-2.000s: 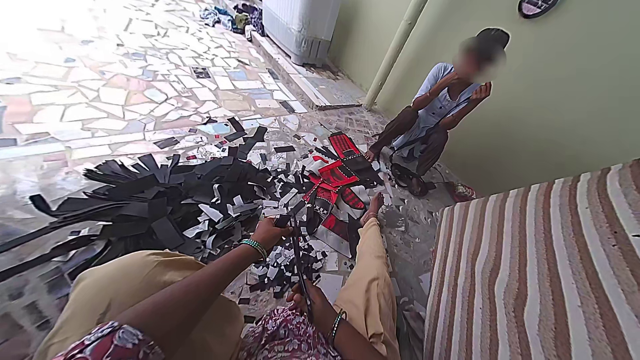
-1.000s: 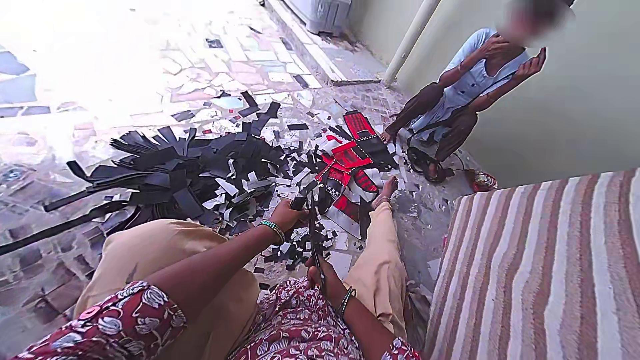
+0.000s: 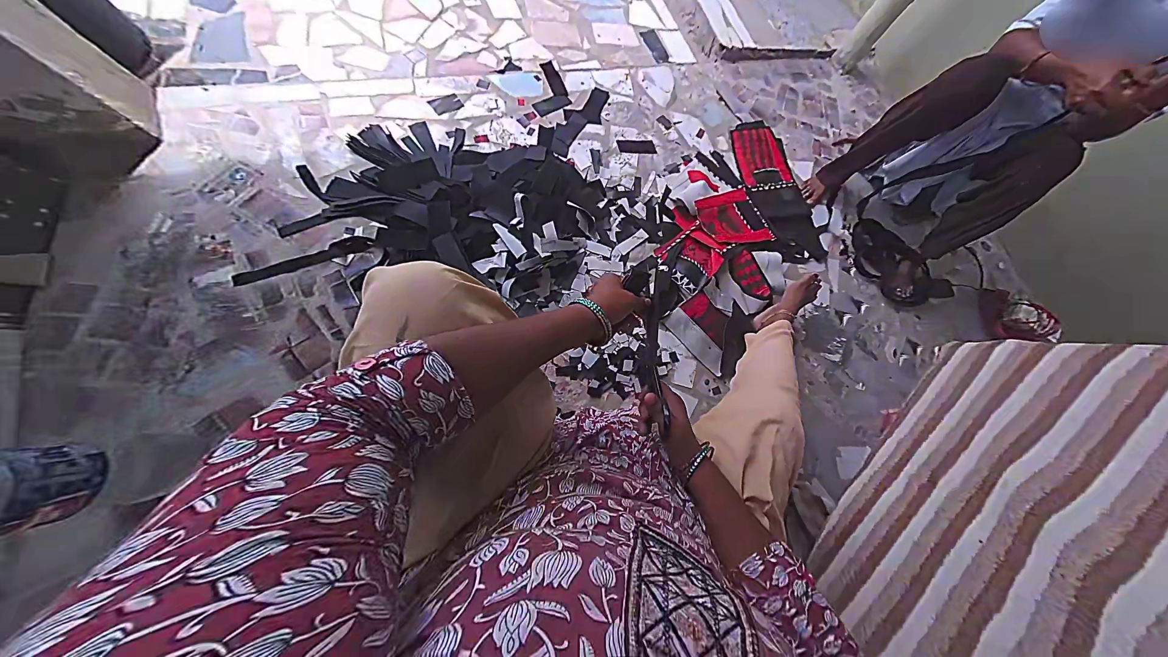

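My left hand (image 3: 618, 299), with a beaded bangle, grips the upper end of a dark narrow item (image 3: 651, 347) that runs down between my knees; fabric strip or tool, I cannot tell. Around its lower end my right hand (image 3: 666, 415) is closed. A pile of black fabric strips (image 3: 474, 196) lies on the floor beyond my left knee. Small black and white cut scraps (image 3: 620, 360) are scattered below my hands. Red and black patterned fabric pieces (image 3: 730, 219) with white-dotted edges lie just beyond my hands, to the right.
A person (image 3: 985, 146) squats by the wall at the upper right, near a dark sandal (image 3: 899, 265). A striped cloth-covered block (image 3: 1004, 493) stands at my right. At the upper left is a concrete ledge (image 3: 82, 82). Part of a blue item (image 3: 50, 484) shows at the left edge.
The view has tilted down and swung left. Both hands keep hold of the dark item between my knees.
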